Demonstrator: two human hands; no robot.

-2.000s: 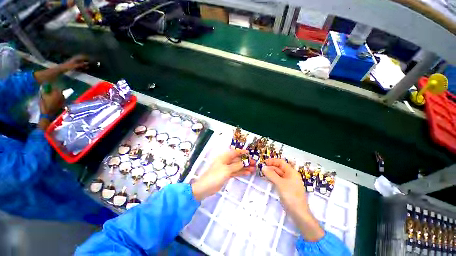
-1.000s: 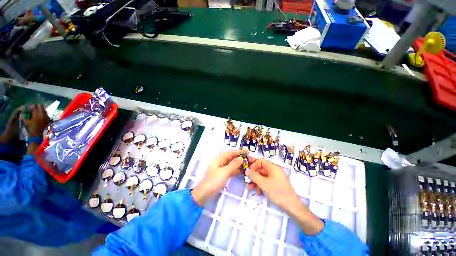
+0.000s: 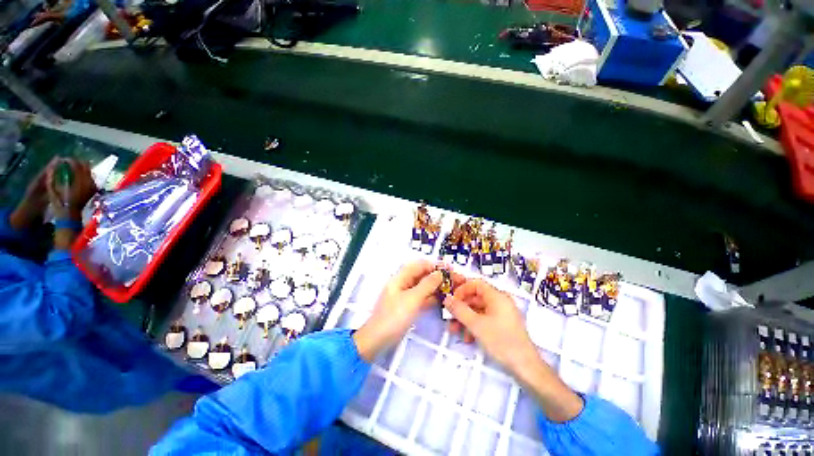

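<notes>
My left hand (image 3: 403,301) and my right hand (image 3: 493,322) meet over the white compartment tray (image 3: 455,378). Between their fingertips they hold one flex circuit module (image 3: 445,287), upright, with an amber-gold upper part and a pale lower end. The fingers hide part of it. Clusters of flex circuit modules (image 3: 486,249) stand along the tray's far edge, behind and to the right of my hands. A clear blister tray of round modules (image 3: 228,283) lies to the left, with pale discs in rows.
A red basket (image 3: 147,258) with silvery bags is at the left, beside another person's hands and blue sleeves. A stacked blister tray of flex modules (image 3: 785,374) is at the right. A green conveyor belt (image 3: 402,134) crosses beyond, holding single parts. A blue box (image 3: 634,44) stands farther back.
The view has shifted. My hands have come closer together around the module, which now stands more upright between the fingertips. The other person's hands have drawn together left of the basket.
</notes>
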